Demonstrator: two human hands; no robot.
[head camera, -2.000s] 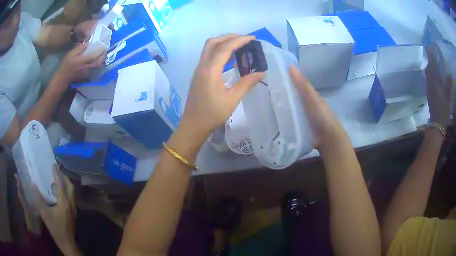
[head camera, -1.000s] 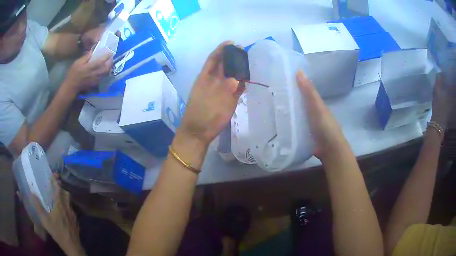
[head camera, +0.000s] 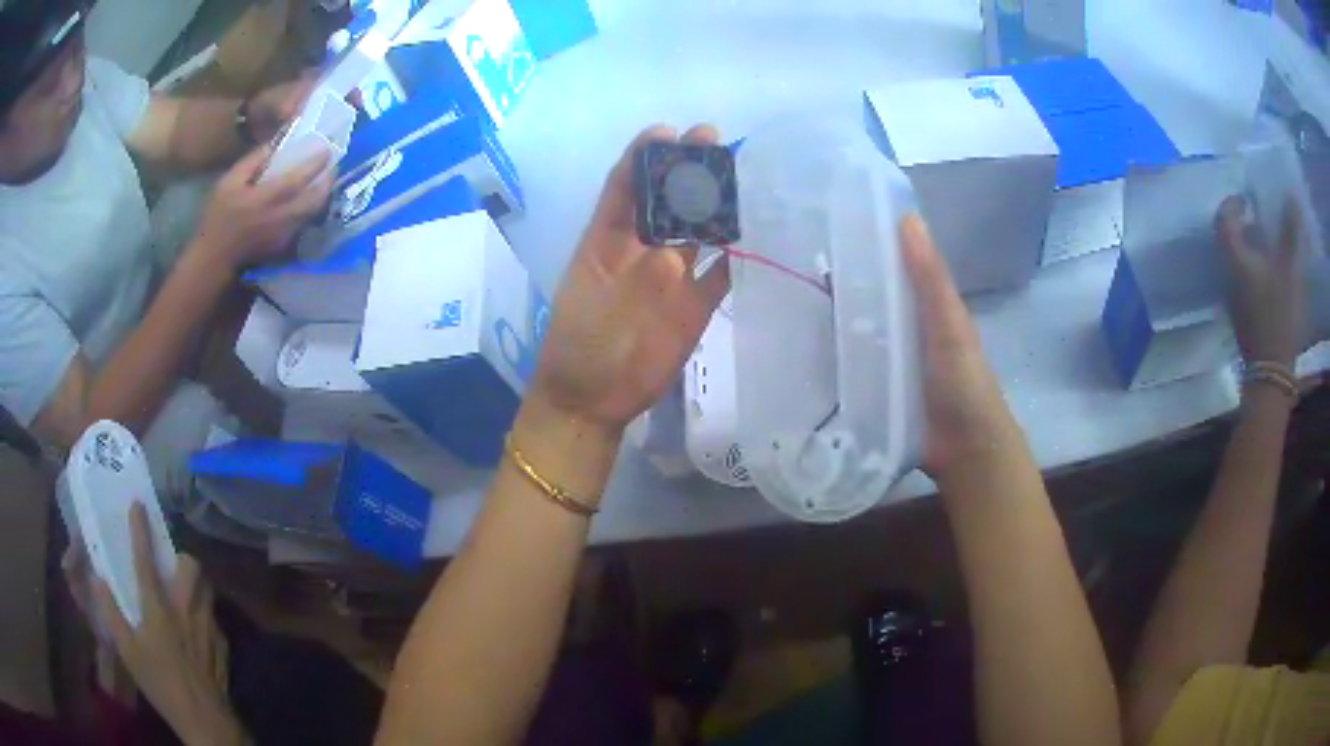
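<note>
My left hand (head camera: 627, 313) holds a small square black cooling fan (head camera: 689, 194), its round pale hub facing me. A thin red lead wire (head camera: 776, 265) runs from the fan into the clear housing (head camera: 795, 364), a frosted oval tub. My right hand (head camera: 948, 364) grips the clear housing along its right side, with its open side towards me. A dark wire lies inside near its lower end. The white base cover (head camera: 712, 415) shows partly behind the clear housing, on its left. Its far side is hidden.
Blue-and-white cartons stand on the white table (head camera: 1006, 357), left (head camera: 445, 313) and right (head camera: 963, 182). A person at left holds a small white box (head camera: 306, 139). Other hands hold a white oval unit (head camera: 117, 510) at lower left. Another person's hand (head camera: 1269, 284) is at an open carton (head camera: 1189, 270), right.
My left hand has turned the fan so its round face shows, and the red wire is more visible. The clear housing has shifted slightly right. The neighbour's hand at right has moved onto the open carton.
</note>
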